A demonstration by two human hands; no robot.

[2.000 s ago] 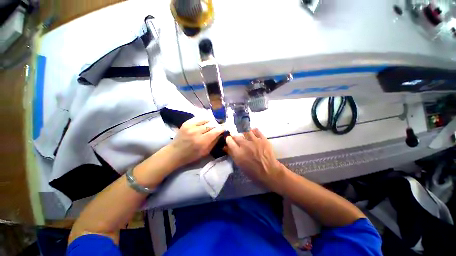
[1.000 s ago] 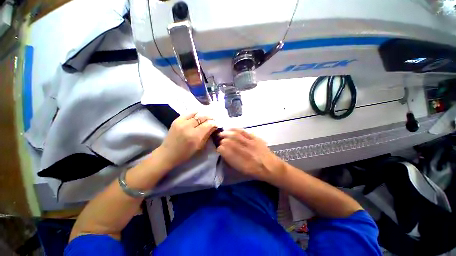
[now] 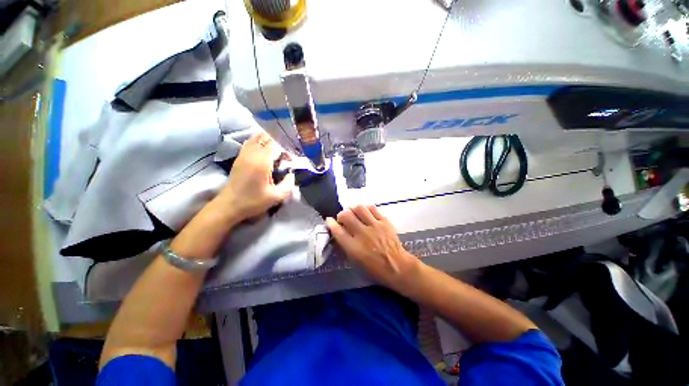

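The light-grey garment piece (image 3: 151, 158) with black sections lies heaped left of the needle. Its black fabric panel (image 3: 319, 191) is spread between my hands, just below the presser foot area of the white sewing machine (image 3: 483, 90). My left hand (image 3: 257, 177) is left of the needle with fingers closed on the garment's folded black and white edge. My right hand (image 3: 372, 240) is lower right, its fingertips pinching the lower end of the black panel. The needle tip itself is too small to make out.
Dark green scissors (image 3: 493, 166) lie on the machine bed right of the needle. The thread tension dial (image 3: 371, 128) and take-up lever guard (image 3: 302, 105) are on the head's front. A black-and-white bundle (image 3: 604, 309) is at the lower right. A ruler strip (image 3: 483, 235) runs along the front edge.
My left hand has moved left and up, apart from my right hand, which moved slightly down. The black panel between them now shows spread out. The camera view has shifted a little.
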